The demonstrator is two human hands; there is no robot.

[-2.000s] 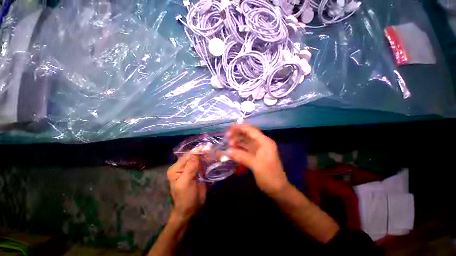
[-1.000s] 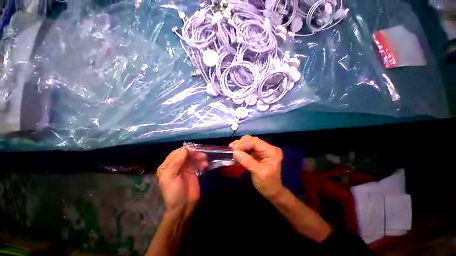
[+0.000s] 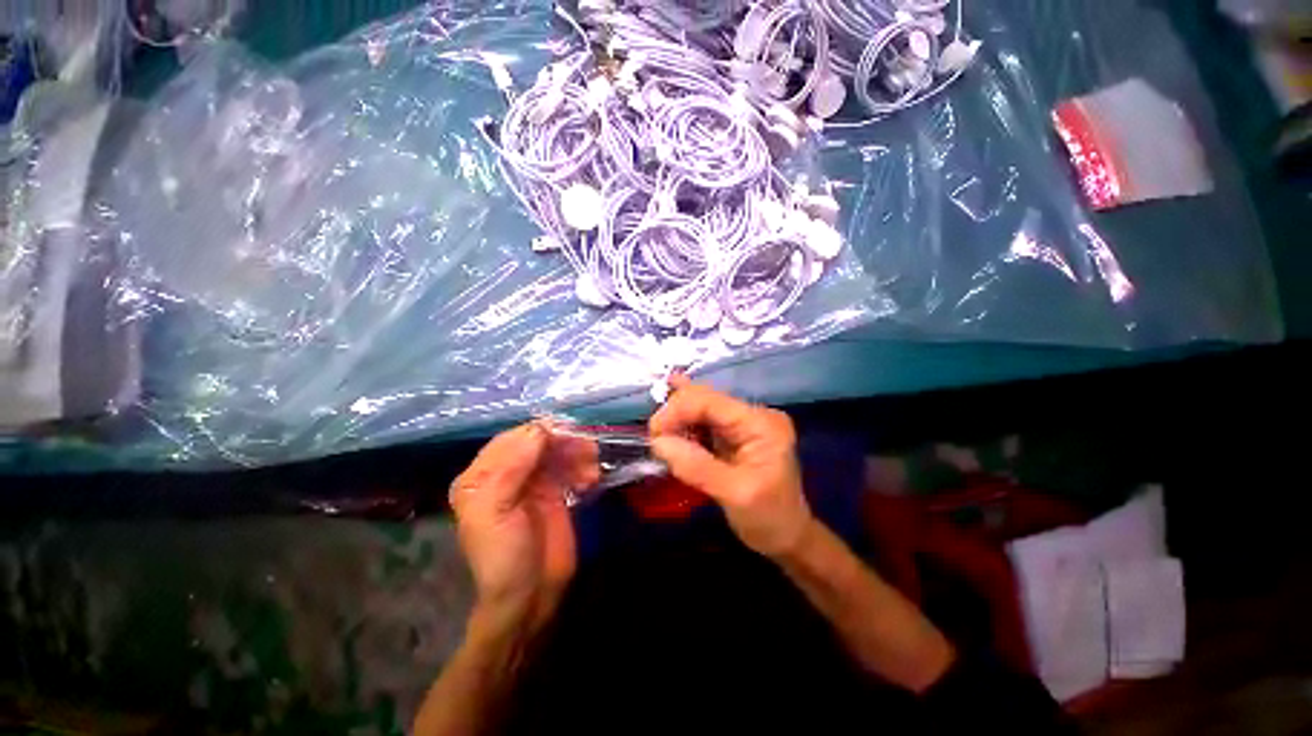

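Observation:
A clear zip-lock bag (image 3: 616, 457) is stretched between my two hands in front of the bench edge. A red line shows near its mouth; its contents are hard to make out. My left hand (image 3: 521, 515) pinches the bag's left end. My right hand (image 3: 734, 467) pinches its right end between thumb and fingers. Beyond my hands, a heap of coiled whitish cables (image 3: 669, 187) with round white charging pucks (image 3: 581, 207) lies on the clear plastic sheet (image 3: 360, 273). A small pale end piece shows just above my right fingertips.
A stack of empty zip-lock bags (image 3: 1137, 144) with a red-orange band lies right of the heap. Film-covered pale goods (image 3: 51, 273) are at the far left. Below the bench, a red stool (image 3: 957, 568) holds folded white cloth or paper (image 3: 1101, 597) at the right.
Two seconds ago a coil showed in the bag; the bag has since been pulled flat and narrow between my hands. The bench and heap sit slightly lower and further left as the view shifted.

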